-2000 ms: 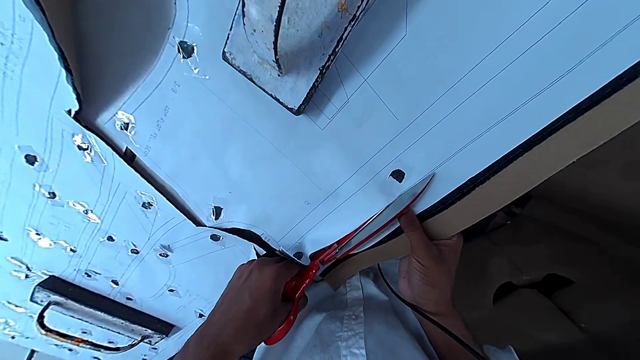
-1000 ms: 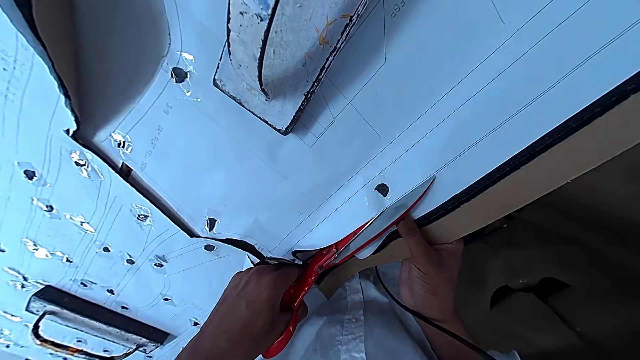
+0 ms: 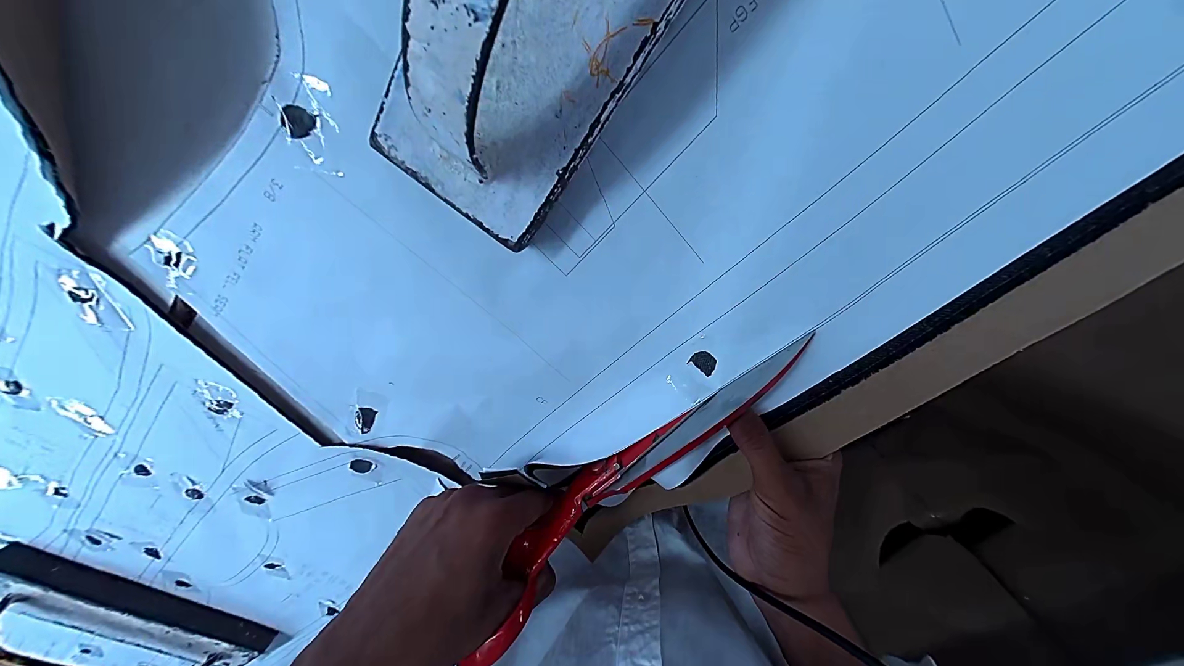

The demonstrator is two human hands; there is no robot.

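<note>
My left hand point(image 3: 462, 546) is closed round the red handles of a pair of large scissors point(image 3: 638, 453). Their blades lie across the white marked pattern paper point(image 3: 629, 305), tips on a printed double line and just past a small dark hole. Behind the blades the cut paper edge lifts in a curl. My right hand point(image 3: 782, 518) holds the near edge of the layered stack, thumb on top beside the lower blade, fingers hidden underneath. A dark layer point(image 3: 925, 328) and brown paper point(image 3: 888, 402) show along that edge.
A worn metal weight point(image 3: 546, 111) with a handle rests on the paper at the top. Another handled weight point(image 3: 139, 601) lies lower left, on paper with several holes. A jagged cut gap runs along the left. A dark cable point(image 3: 768, 597) hangs by my right wrist.
The scissors have advanced up and right along the printed line, their tips now farther past the small hole. My right hand remains at the edge beside the blades. The view has shifted slightly.
</note>
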